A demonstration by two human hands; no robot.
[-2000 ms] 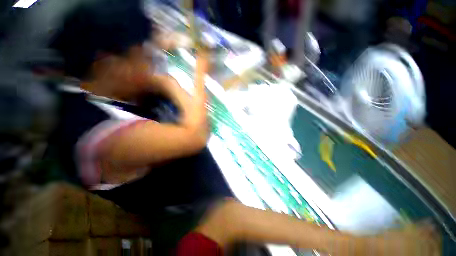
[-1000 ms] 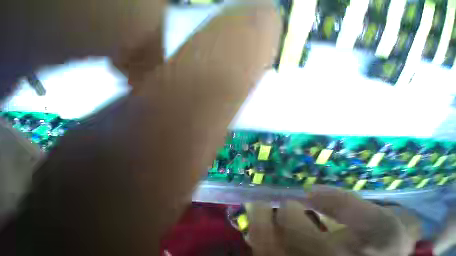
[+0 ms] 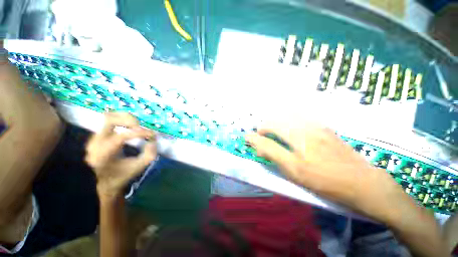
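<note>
The long green circuit board strip (image 3: 165,116), crowded with small parts, runs from upper left to lower right. My left hand (image 3: 122,150) is raised at the board's near edge with curled fingers; whether it holds anything is unclear. My right hand (image 3: 301,153) lies over the middle of the board, palm down, fingertips at the parts; anything under them is hidden. Short rows of yellow-and-black components (image 3: 346,68) stand on a white sheet (image 3: 246,55) behind the board. Yellow blocks show on the board's right part.
A neighbour's bare arm (image 3: 25,120) reaches in at left. A white crumpled heap (image 3: 95,30) lies behind the board at left. A yellow curved handle (image 3: 177,21) and thin pale lines lie on the green bench top (image 3: 256,15). A raised edge crosses the upper right.
The view has swung from the neighbour to the board, then widened. The large blurred forearm across the view has gone. Both my hands now show at the board.
</note>
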